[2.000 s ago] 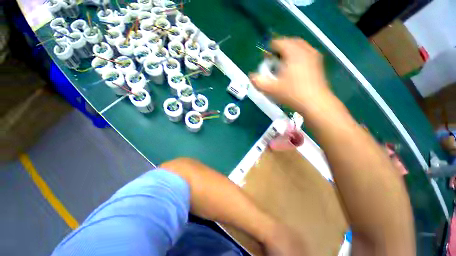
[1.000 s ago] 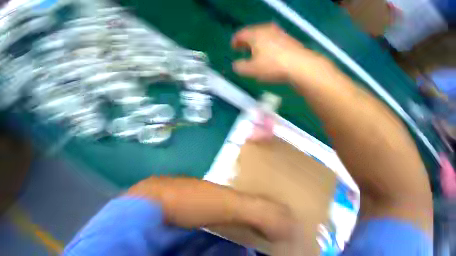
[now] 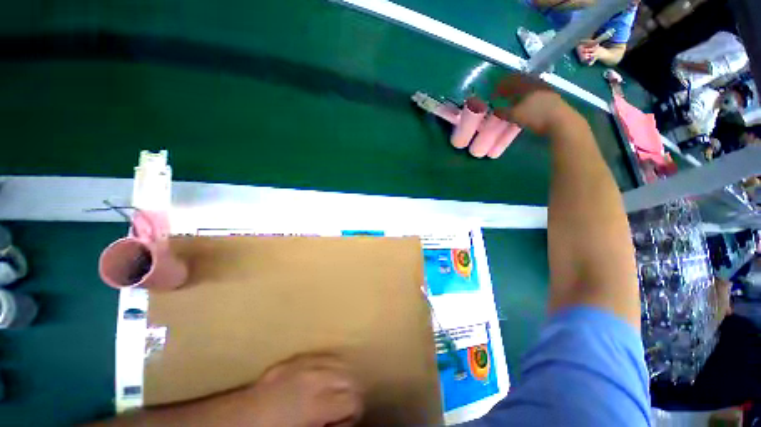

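My right hand [image 3: 530,104] reaches over the green belt at several pink barrel housings [image 3: 470,125] lying side by side. Its fingers are dark and blurred, so I cannot tell whether they grip one. A pale handle sticks out to the left of these barrels. My left hand [image 3: 313,392] rests with curled fingers on the brown cardboard mat [image 3: 292,300]; no object shows in it, but its underside is hidden. Another pink housing [image 3: 163,267] stands at the mat's upper left corner, its round opening towards me, its white handle across the rail and a thin dark wire beside it.
White motor units [image 3: 17,308] show at the far left edge. Printed sheets [image 3: 467,308] stick out right of the mat, with a thin tool on them. A white rail [image 3: 359,206] runs behind the mat. Clear plastic packs [image 3: 676,292] are at right. Other people are at top right.
The view has swung right, and most of the white motor units are out of view. My right hand, which held a blurred white unit two seconds ago, is now at the pink housings. My left hand stays on the mat.
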